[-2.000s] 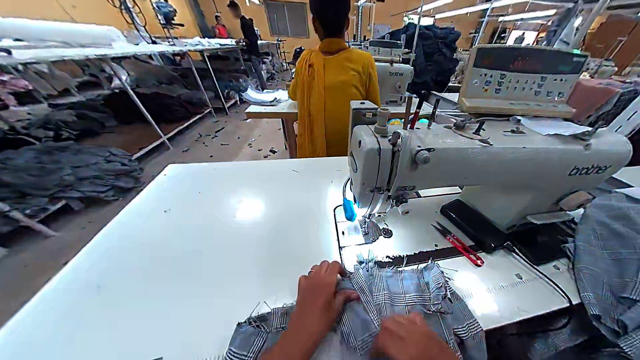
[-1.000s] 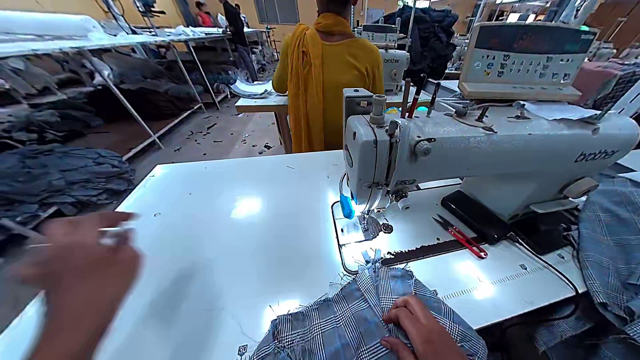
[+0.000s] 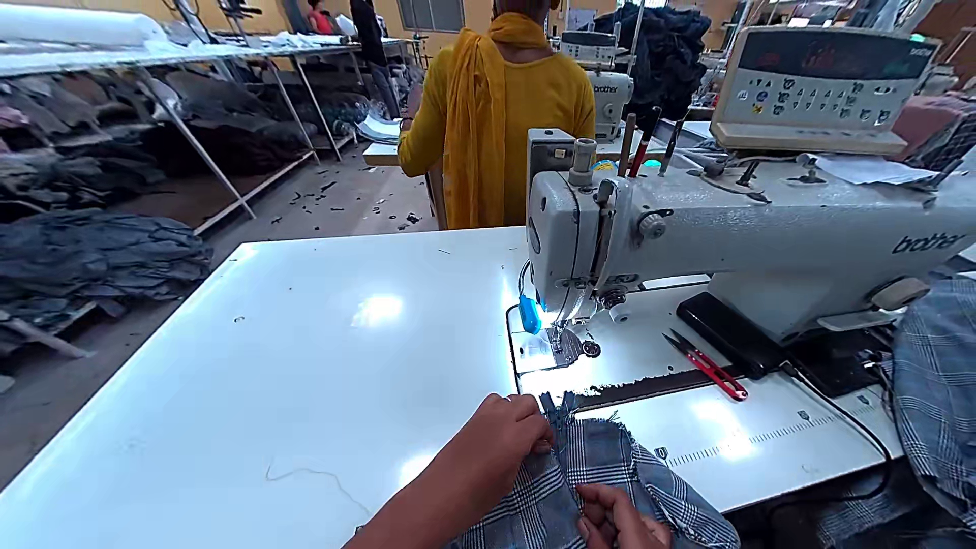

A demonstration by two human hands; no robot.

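Observation:
A grey-blue checked fabric piece with frayed edges lies at the table's near edge, just in front of the Brother sewing machine. My left hand pinches it near its upper end, beside a dark strip that looks like a zipper. Lower down, my right hand has its fingers closed on the same fabric; part of that hand is cut off by the frame. The presser foot stands beyond the fabric, apart from it. Red-handled thread snips lie to the right of the needle area.
The white tabletop bears a loose thread. A black box with a cable sits under the machine arm. More checked fabric hangs at the right. A person in yellow is beyond the table, and garment heaps lie at left.
My left hand, out over the left of the table one second ago, is back at the fabric and grips it. My right hand has moved lower on the fabric.

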